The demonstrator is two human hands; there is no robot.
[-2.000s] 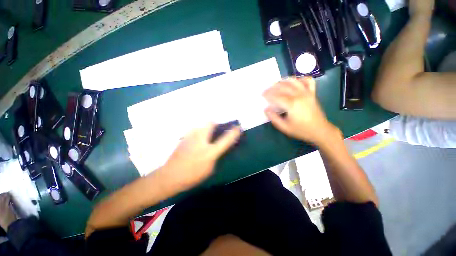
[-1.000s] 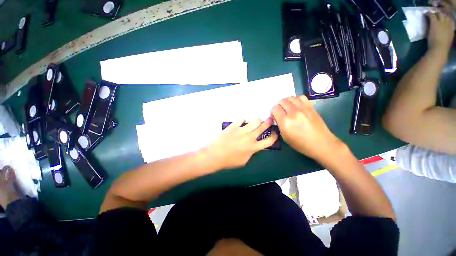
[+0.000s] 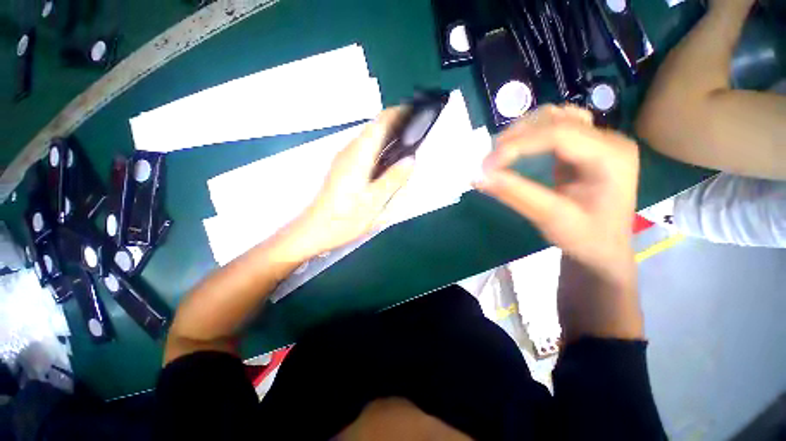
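Note:
My left hand (image 3: pixel 358 185) holds a blurred black box (image 3: pixel 424 118) with a pale disc, tilted above the white sticker sheets (image 3: pixel 293 185). My right hand (image 3: pixel 573 172) is at the right end of the sheets, thumb and forefinger pinched. A tiny pale bit at these fingertips looks like a round sticker, but blurs into the white behind. Faint circles show along the sheets' lower edge, by my left wrist. The lowest sheet sticks out at an angle towards me.
A narrower white stack (image 3: pixel 254 99) lies farther away. Loose black boxes (image 3: pixel 142 202) lie criss-crossed at left; a tight pile of boxes (image 3: pixel 508 77) is at upper right. Another person's arm (image 3: pixel 698 129) rests at right. A pale speckled strip (image 3: pixel 138 69) crosses the upper left.
My left hand has lifted the box off the sheets and moved it up and left. My right hand has come away from the box, its fingers pinched. The lowest sheet has turned.

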